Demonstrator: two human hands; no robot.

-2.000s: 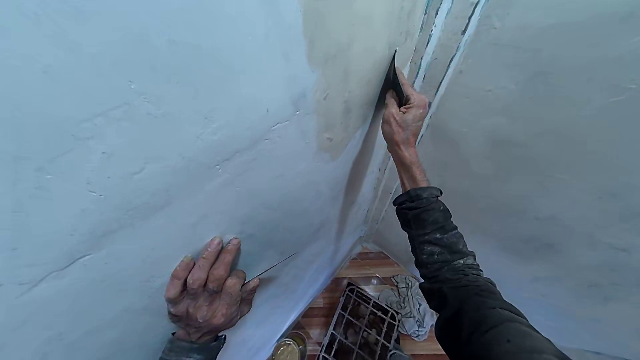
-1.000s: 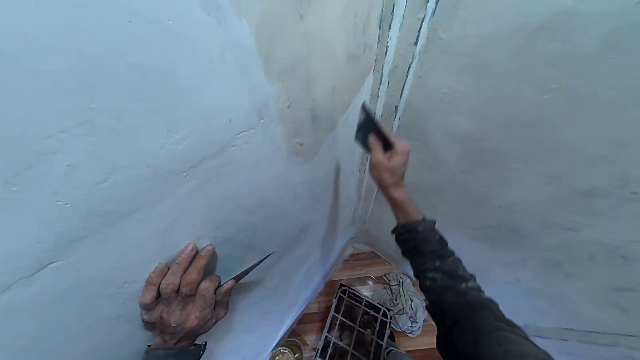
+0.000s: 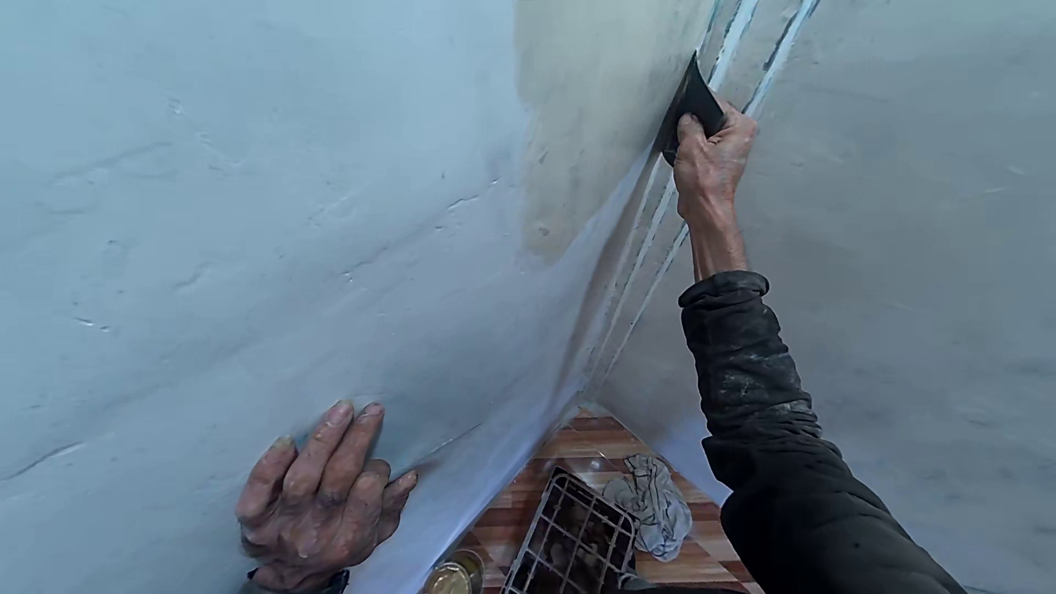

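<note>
My right hand grips a dark, thin scraper, pressed to the left wall by the inside corner, at the lower right of a beige patch. Lower left, my left hand rests its fingertips against the pale painted wall. A thin blade, seen almost edge-on, sticks out to the right from between its thumb and fingers; its held end is hidden. Whitish stripes run down the corner beside the scraper.
On the wood-patterned floor below the corner stand a wire-topped crate or stool and a round container. A crumpled grey cloth lies beside the crate. The right wall is grey.
A second ago the right hand's scraper was tilted and blurred, lower along the corner; now it is higher, against the wall. The left blade, broader in view then, now shows as a thin line.
</note>
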